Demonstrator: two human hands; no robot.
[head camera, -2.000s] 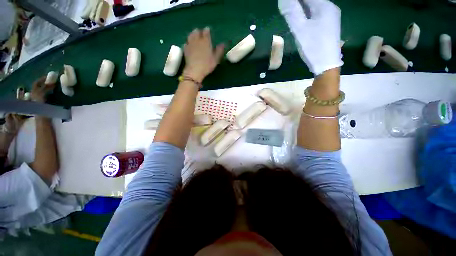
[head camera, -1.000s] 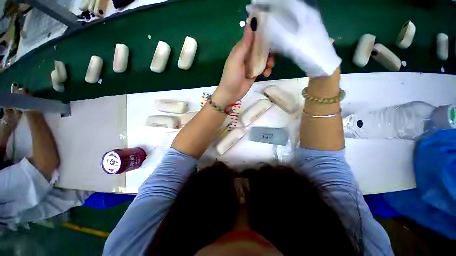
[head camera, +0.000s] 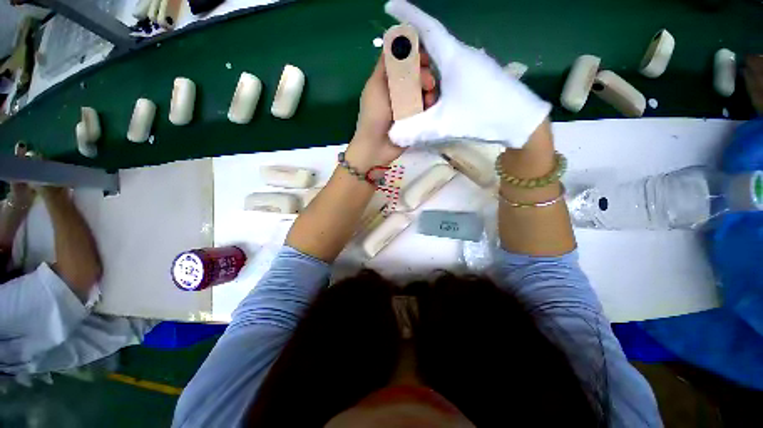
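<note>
My left hand (head camera: 374, 117), bare, holds a plastic housing (head camera: 406, 88) upright over the belt's near edge. Its flat pinkish-tan face with a dark round spot near the top end is towards me. My right hand (head camera: 473, 96), in a white glove, is spread open just right of the housing. One finger reaches above the housing's top end and another lies across its lower end; whether they press on it cannot be told. Several cream housings (head camera: 428, 185) lie on the white bench (head camera: 251, 242) below my hands, partly hidden by my left forearm, beside a sheet with red marks (head camera: 393, 180).
A green conveyor belt (head camera: 335, 50) carries spaced housings (head camera: 287, 91). A grey-green block (head camera: 451, 225) lies right of the bench pile. A red can (head camera: 208, 268) lies at left, a clear bottle (head camera: 669, 199) at right. Another person's arm (head camera: 71, 242) is at far left.
Since two seconds ago, my left hand has picked up a housing and turned its flat face towards me. My gloved hand has come left beside it and spread. Belt housings have shifted left.
</note>
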